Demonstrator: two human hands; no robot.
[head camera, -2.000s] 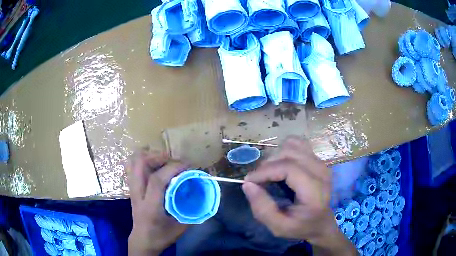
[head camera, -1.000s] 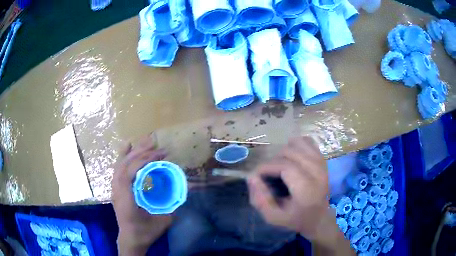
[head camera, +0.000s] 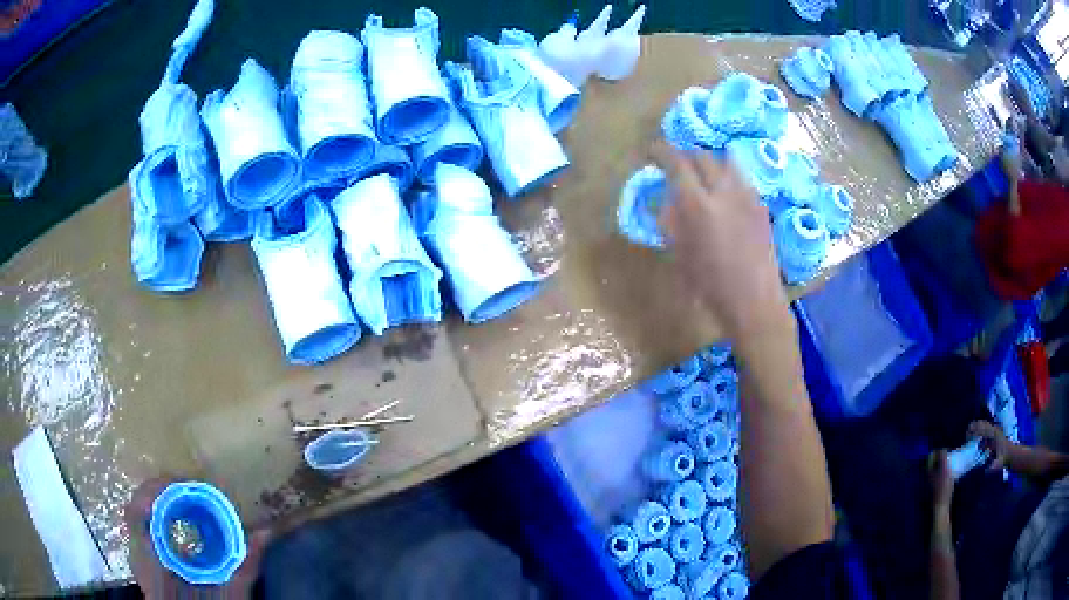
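Note:
My left hand (head camera: 147, 551) is at the lower left, partly cut off by the edge, and holds a light-blue sleeve (head camera: 197, 532) with its wide mouth facing up. A shiny spot shows inside the mouth. My right hand (head camera: 721, 240) is over the right part of the bench with its fingers at a light-blue collar (head camera: 644, 206), beside the collar pile (head camera: 802, 240); the fingertips are blurred. The clear glue or grease cup (head camera: 339, 450) stands on the stained cardboard pad (head camera: 440, 399) with a thin stick in it. Cotton swabs (head camera: 352, 424) lie just behind the cup.
Light-blue sleeves (head camera: 307, 281) stand in rows at the back left, with white pointed parts (head camera: 612, 45) behind them. A white card (head camera: 56, 510) lies at the left. A blue bin of ring parts (head camera: 688, 492) is below the bench edge. Another person's hands (head camera: 991, 445) show at the right.
The view has turned right. My right hand has let go of the swab and moved to the collars. My left hand still holds the sleeve, now nearer the lower left corner.

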